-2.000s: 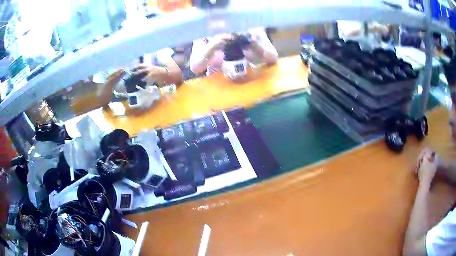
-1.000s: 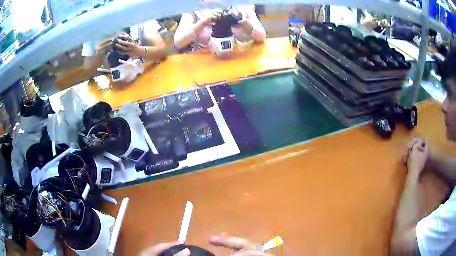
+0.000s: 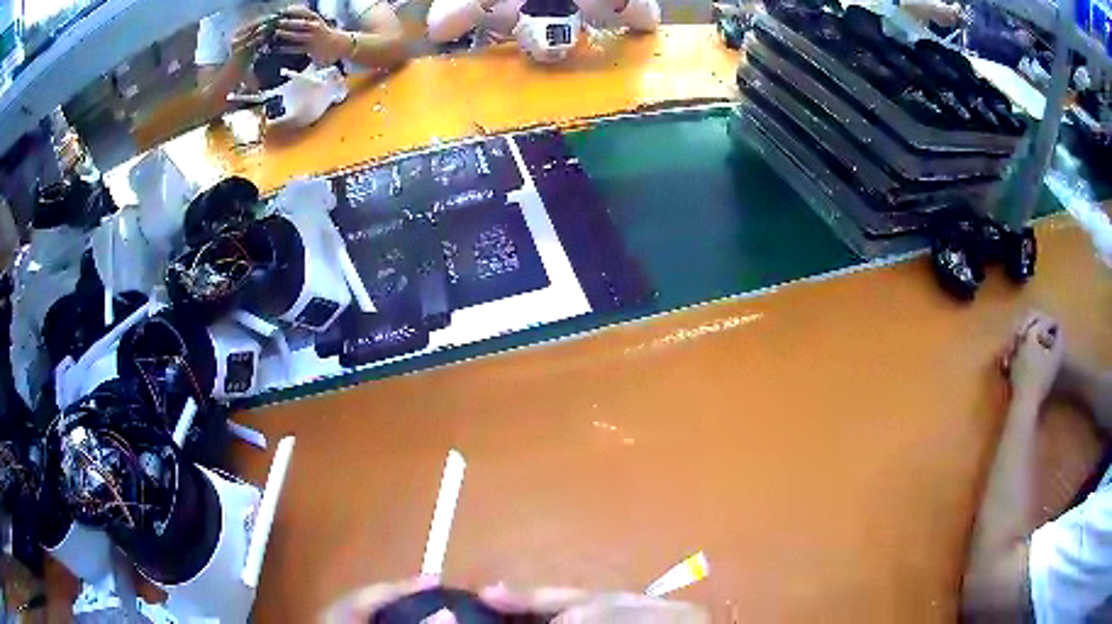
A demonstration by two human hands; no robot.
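Observation:
A black rounded unit [image 3: 437, 606] is at the bottom edge, mostly cut off. My left hand [image 3: 363, 600] holds its left side. My right hand [image 3: 585, 605], blurred and cut off by the edge, has its fingers on the right side of the unit. A slim white antenna [image 3: 444, 514] stands up behind the unit. A lead with a white-and-yellow tip [image 3: 679, 574] shows beyond my right hand; where it joins is hidden.
White housings [image 3: 220, 536] with black shells and thin wires pile up at left. Printed black panels [image 3: 427, 262] lie on a white sheet. A tray stack [image 3: 854, 146] and black ball units [image 3: 976, 254] stand at right. A person's clasped hands [image 3: 1034, 354] rest on the bench.
My right hand's fingers have moved left onto the black unit; a second ago they were apart from it. The view has tilted down, and bench things sit higher in the frame.

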